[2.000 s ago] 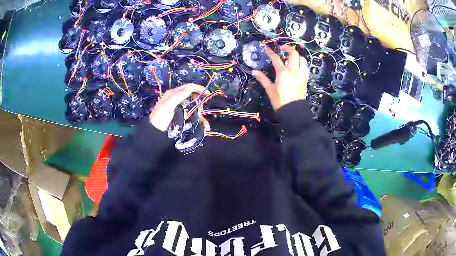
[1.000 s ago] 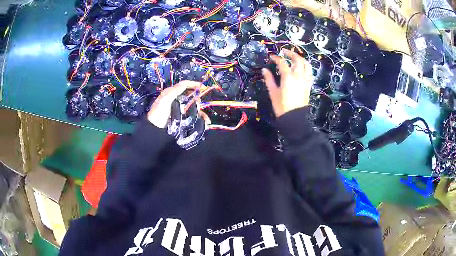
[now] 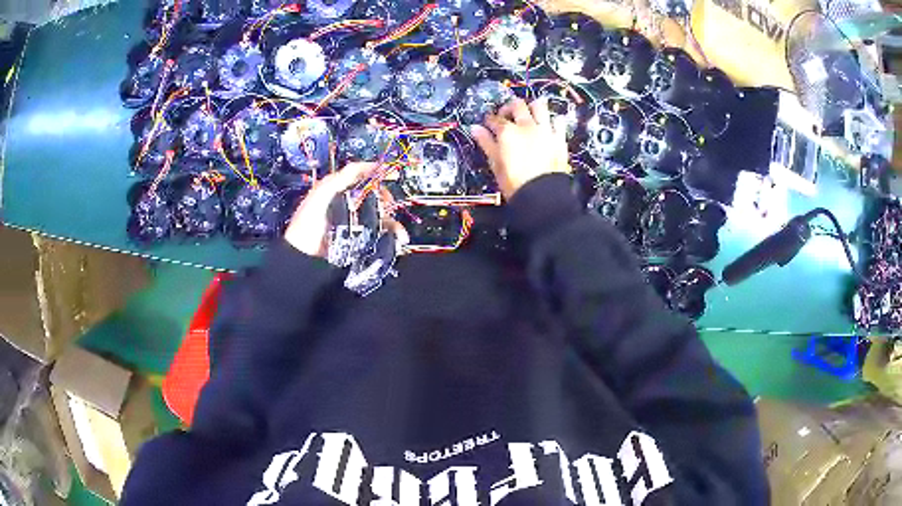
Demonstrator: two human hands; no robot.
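My left hand (image 3: 328, 210) is closed around several wired round modules (image 3: 358, 252) at the bench's near edge. Their red, orange and white lead wires (image 3: 450, 200) trail to the right. My right hand (image 3: 526, 146) is over the rows, fingers bent down onto the area beside a module seated in a black housing (image 3: 487, 102). Its fingertips are partly blurred, and I cannot tell whether they grip anything. A silvery module (image 3: 432, 166) lies between my hands. Housings right of my right hand (image 3: 610, 130) show no bundle of coloured leads.
Rows of wired housings (image 3: 254, 206) cover the left and middle of the green bench (image 3: 69, 128). A black corded tool (image 3: 766, 252) lies at right, near pale boxes (image 3: 794, 150). Cartons (image 3: 91, 371) stand below left. A red stool (image 3: 188, 371) and a blue one (image 3: 829, 354) show below the edge.
My right hand has moved left and slightly down, with its fingers more bent. My left hand still holds the modules. The silvery module between my hands now shows brighter.
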